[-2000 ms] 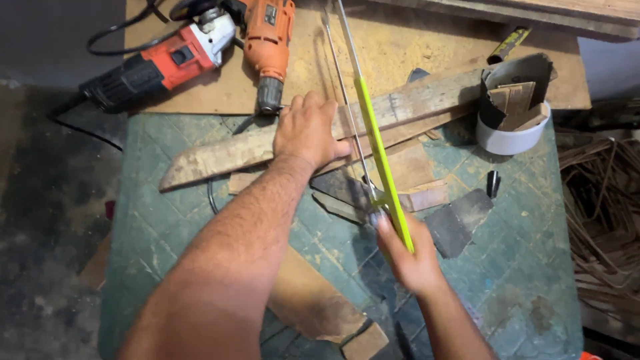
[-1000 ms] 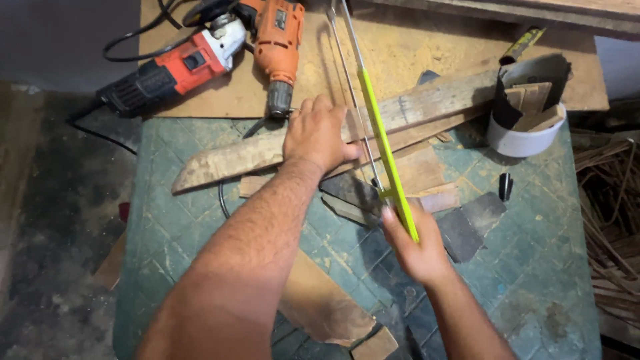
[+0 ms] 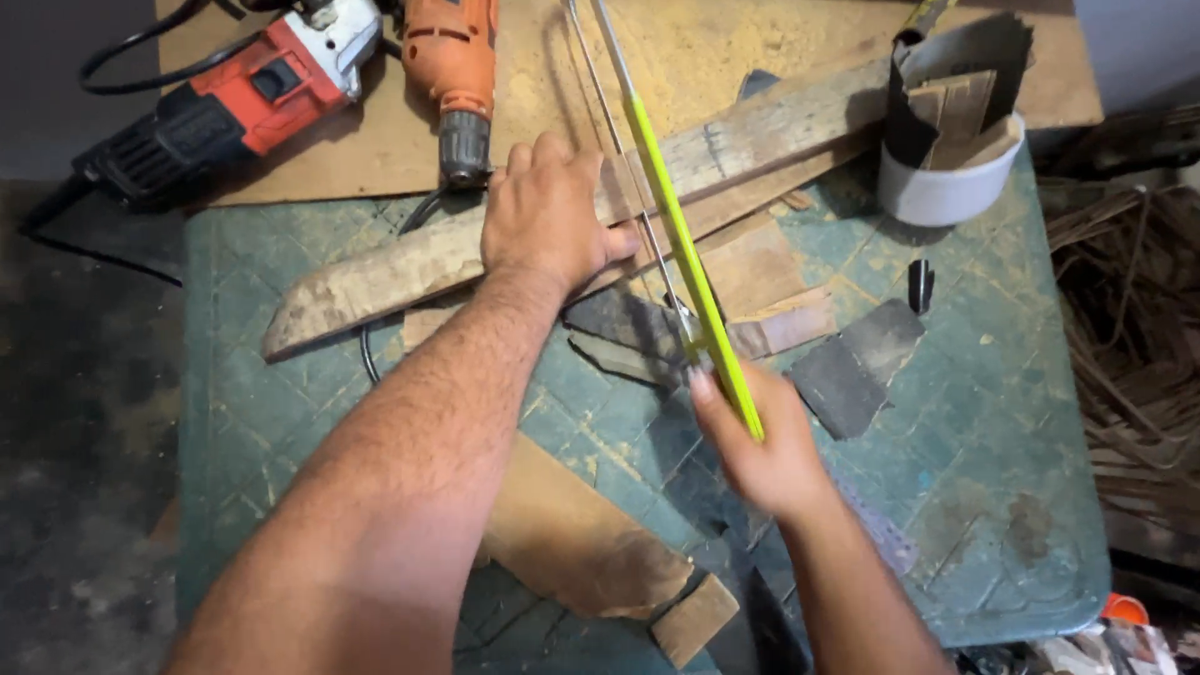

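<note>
My left hand presses down on a long rough wooden board, its thumb hooked over the near edge. The board lies slantwise across the table, with a rounded, worn end at the left. In my right hand is the handle end of a hacksaw with a lime-green frame. The saw's thin blade crosses the board just right of my left hand; the far end of the saw runs out of view. Beneath the board lies a thinner wooden strip.
An angle grinder and an orange drill lie on a plywood sheet. Right of the board stands a white container with sandpaper and wood pieces. Sandpaper scraps and a wooden offcut lie on the green table.
</note>
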